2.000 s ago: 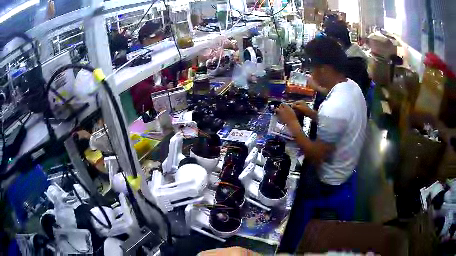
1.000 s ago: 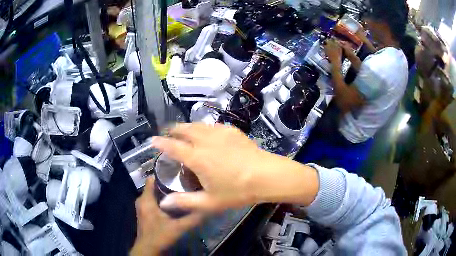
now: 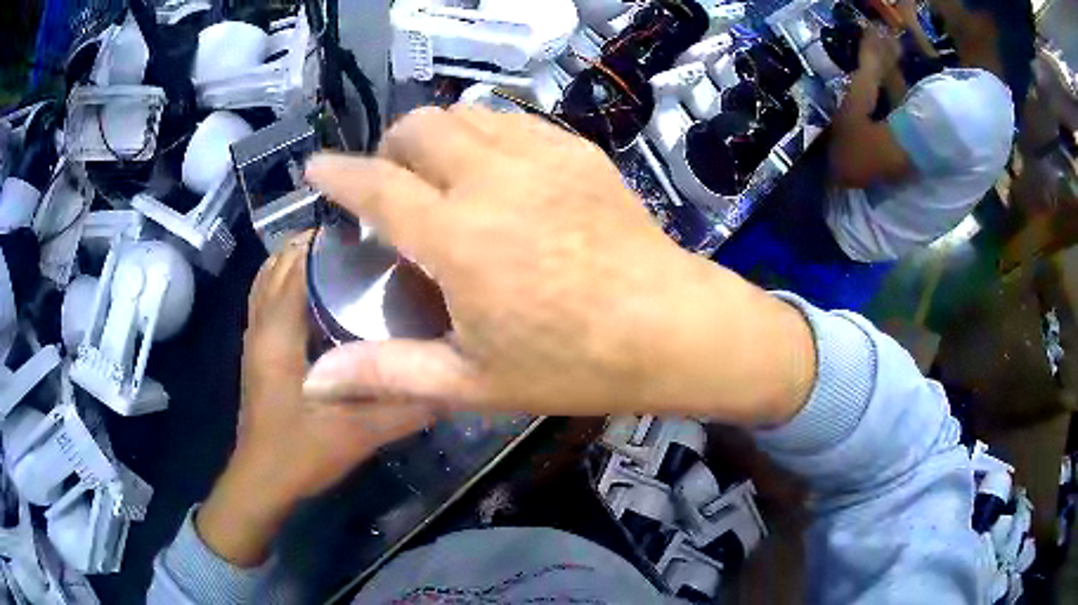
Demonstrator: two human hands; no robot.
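Note:
A round, cup-like part (image 3: 376, 296) with a shiny metallic inside and a dark rim is between my hands, above the bench's near edge. My left hand (image 3: 302, 408) grips it from the left and below. My right hand (image 3: 532, 266) reaches over it from the right, with the thumb along its near side and the fingers over its far side. The right hand hides the part's right side, and whether those fingers press on it cannot be told.
White camera bodies with brackets (image 3: 142, 290) are piled at left. A grey metal box (image 3: 274, 177) stands just beyond my hands. Open camera heads (image 3: 721, 154) lie behind right. A person (image 3: 922, 154) works at right. White parts (image 3: 680, 502) fill a container below the bench edge.
The view has tilted down towards the bench. Both hands, out of view or barely showing at first, came in around the round part and now sit higher in the picture, with more of the left arm showing.

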